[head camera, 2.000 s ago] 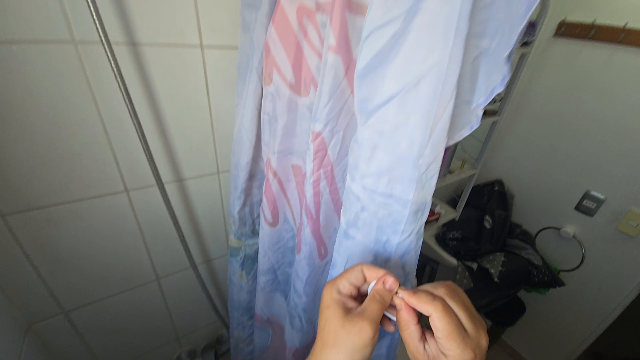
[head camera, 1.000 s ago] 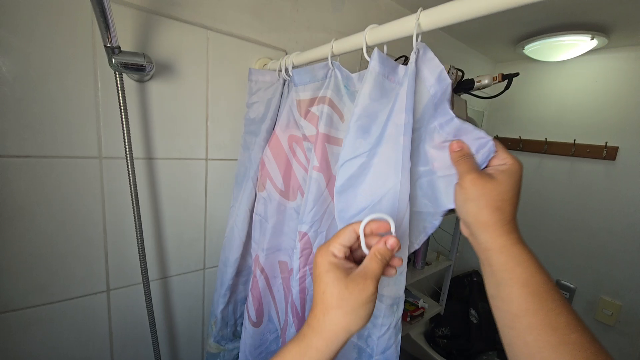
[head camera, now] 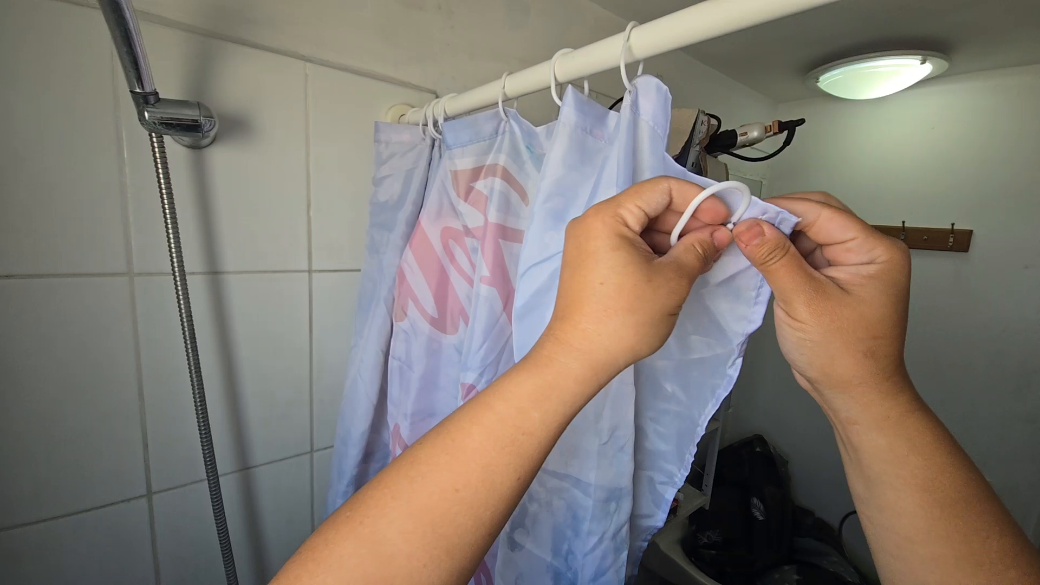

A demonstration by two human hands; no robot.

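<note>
My left hand (head camera: 634, 268) pinches a white plastic shower curtain ring (head camera: 691, 213) between thumb and fingers. Close against it, my right hand (head camera: 841, 280) grips the top corner of a light blue shower curtain (head camera: 577, 325) with pink lettering. The ring's end meets the curtain's edge between my two thumbs; whether it passes through the fabric cannot be told. Several other white rings hold the curtain on a white rod (head camera: 569, 69) above and to the left of my hands.
A chrome hand shower (head camera: 130, 49) with its metal hose (head camera: 191, 349) is on the tiled wall at left. Behind the curtain are a corded appliance (head camera: 751, 136), a wooden hook rack (head camera: 926, 237) and a black bag (head camera: 743, 504). A round lamp (head camera: 881, 75) lights the ceiling.
Two seconds ago both hands were low, around the ring. One second ago my right hand held the curtain's corner apart from the ring; now the ring and corner are together. The view has tilted up.
</note>
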